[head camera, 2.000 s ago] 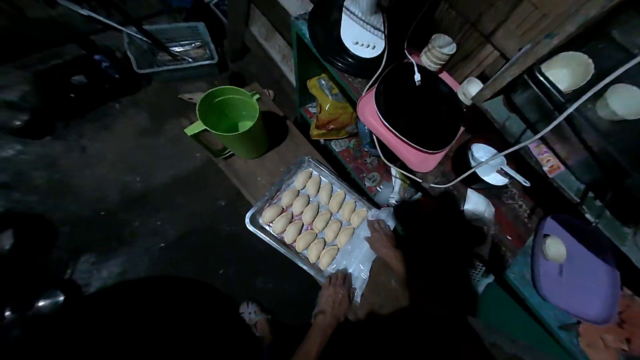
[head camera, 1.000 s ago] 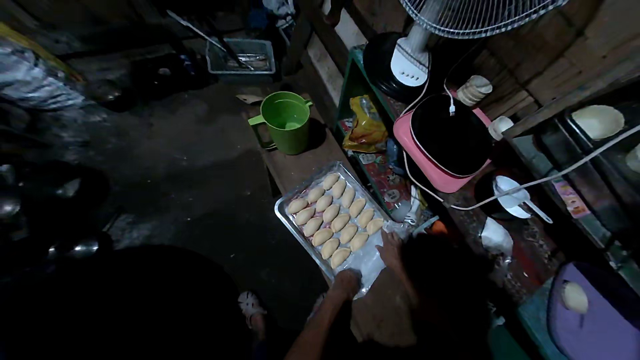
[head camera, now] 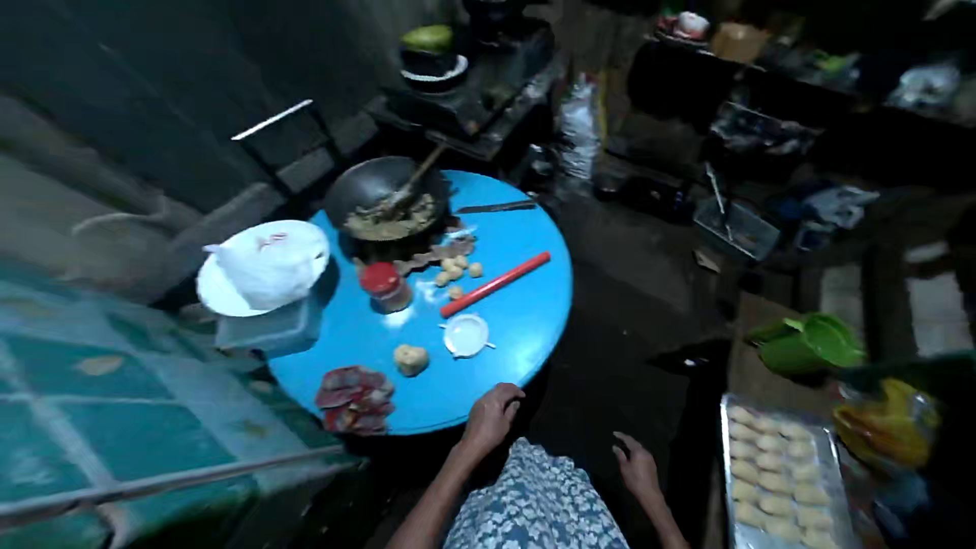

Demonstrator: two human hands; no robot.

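Observation:
My left hand (head camera: 492, 415), empty with fingers loosely curled, is at the near edge of the round blue table (head camera: 526, 328). My right hand (head camera: 637, 461) hangs empty over the dark floor, between table and bench. On the table lie a ball of dough (head camera: 411, 359), several small dough balls (head camera: 455, 267), a red rod (head camera: 496, 284), a small white round mold (head camera: 466, 335), a red-lidded jar (head camera: 386, 287) and a patterned cloth or plastic bundle (head camera: 355, 399). A wok (head camera: 389, 198) holds cooked filling and a wooden-handled utensil. A metal tray (head camera: 778, 480) holds rows of filled pastries.
A white covered bowl (head camera: 263, 267) sits on a clear plastic container (head camera: 271, 328) at the table's left. A knife (head camera: 497, 207) lies near the wok. Green tiling (head camera: 152, 427) borders the left. The wooden bench (head camera: 755, 335) at right bears a green pitcher (head camera: 812, 345).
Both hands have come away from the tray's edge and the plastic sheet beside it. The view has swung left to the blue table, leaving the tray at the lower right.

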